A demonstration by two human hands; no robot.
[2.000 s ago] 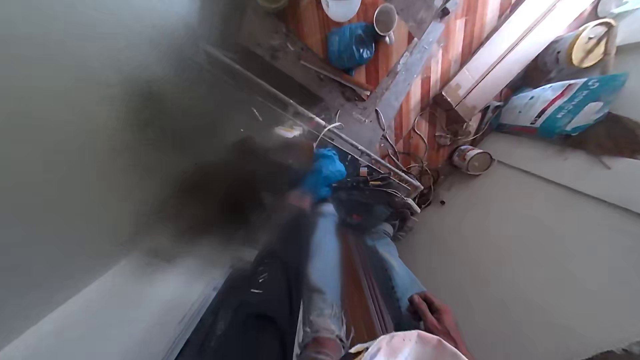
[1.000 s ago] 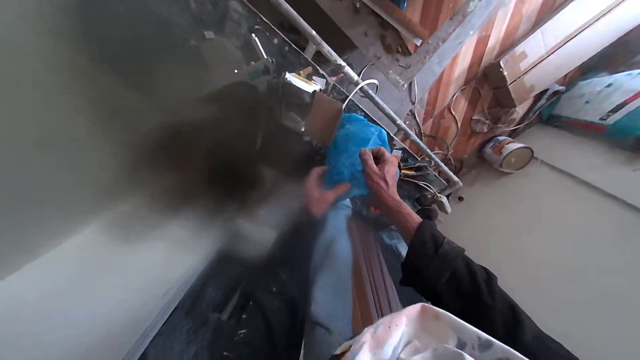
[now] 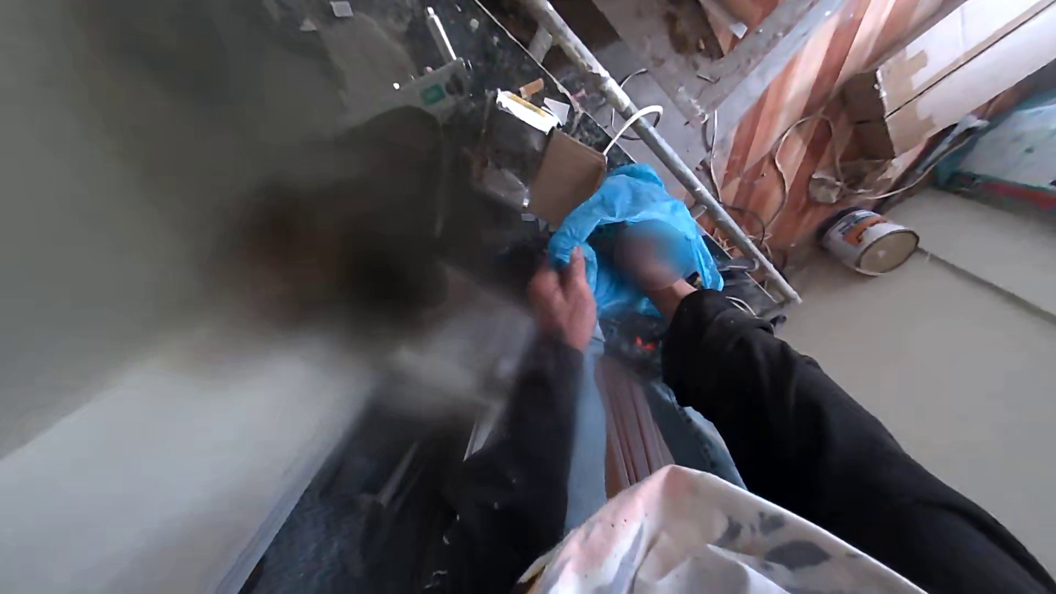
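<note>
A thin blue plastic bag (image 3: pixel 635 194) lies crumpled over the dark, littered work surface, with its mouth spread. My left hand (image 3: pixel 568 297) pinches the near left edge of the bag between thumb and fingers. Inside the bag's mouth is my right hand (image 3: pixel 652 254), blurred behind the blue film; its fingers and anything they hold cannot be made out. Against the bag's far left side stands a brown cardboard flap (image 3: pixel 566 177), and a white cable loop (image 3: pixel 635 124) rises just behind it.
A paint-spattered metal rail (image 3: pixel 660 148) runs diagonally behind the bag. To the right a paint can (image 3: pixel 870 241) lies on its side, near loose cables and a long cardboard box (image 3: pixel 949 70). Small litter and a white-edged box (image 3: pixel 526 111) lie at the upper left. A dark blur covers the left.
The right hand has moved from on top of the bag into its mouth, and the left hand now grips the rim. One second ago the bag was more bunched up.
</note>
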